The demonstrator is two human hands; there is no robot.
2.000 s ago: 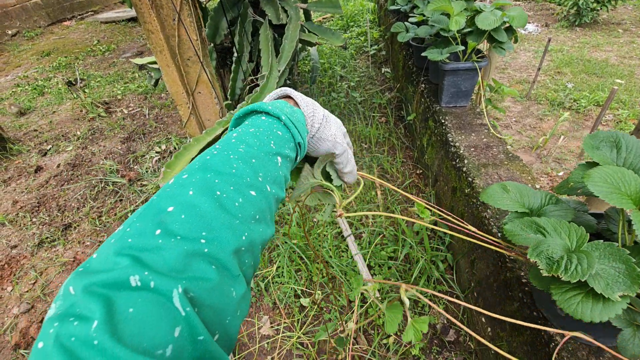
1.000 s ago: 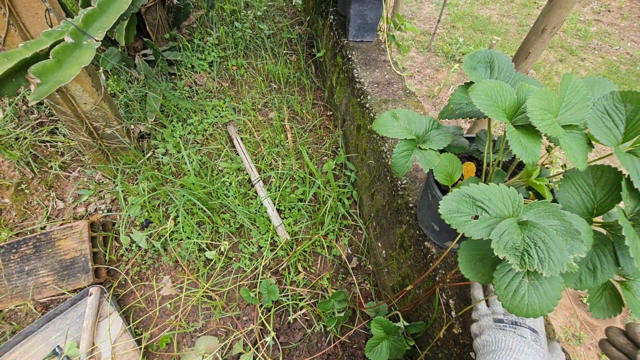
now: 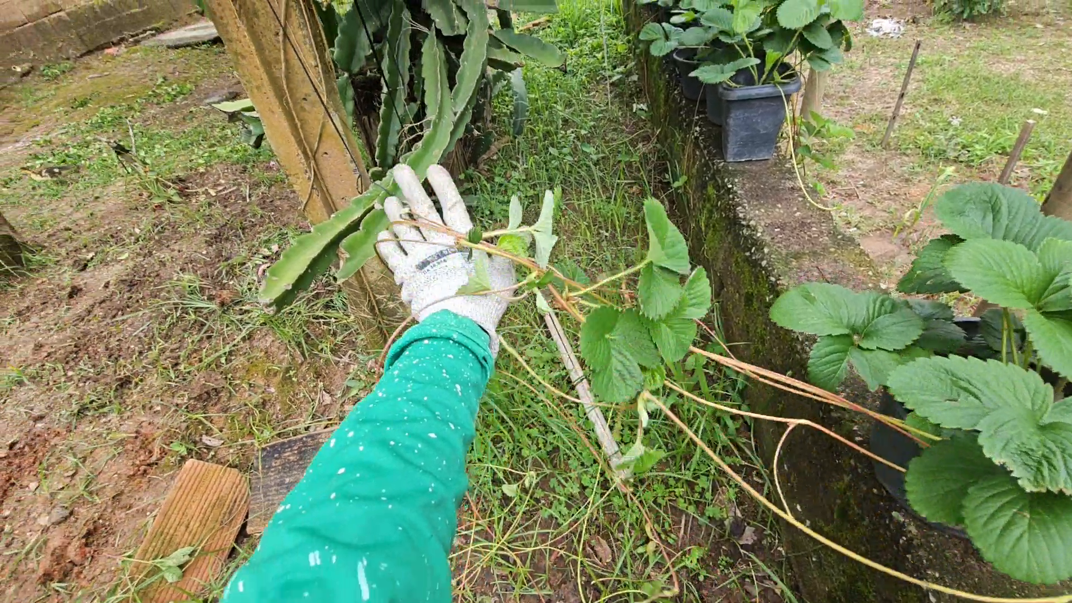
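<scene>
My left hand (image 3: 440,251), in a whitish knit glove below a green paint-flecked sleeve, is stretched forward with its fingers spread. Long reddish runners (image 3: 796,385) of a strawberry plant (image 3: 988,410) lead from the right, and their thin ends cross in front of the glove. Beside the wrist hang young strawberry leaves (image 3: 620,347) on these runners. The potted plant stands on a low mossy wall (image 3: 754,218), its dark pot mostly hidden by leaves. My fingertips are near the flat green stems of a climbing cactus (image 3: 444,109). My right hand is out of view.
A leaning concrete post (image 3: 285,100) stands left of the cactus. More strawberry plants in black pots (image 3: 749,117) line the wall. A stick (image 3: 582,385) lies in the grass. A ridged reddish-brown piece (image 3: 197,523) and a dark board (image 3: 280,473) lie at lower left.
The view has swung back up from the pot and wall. My left hand, at the plant's base one second ago, is now out by the cactus with fingers spread; two seconds ago it was closed near the runners' ends.
</scene>
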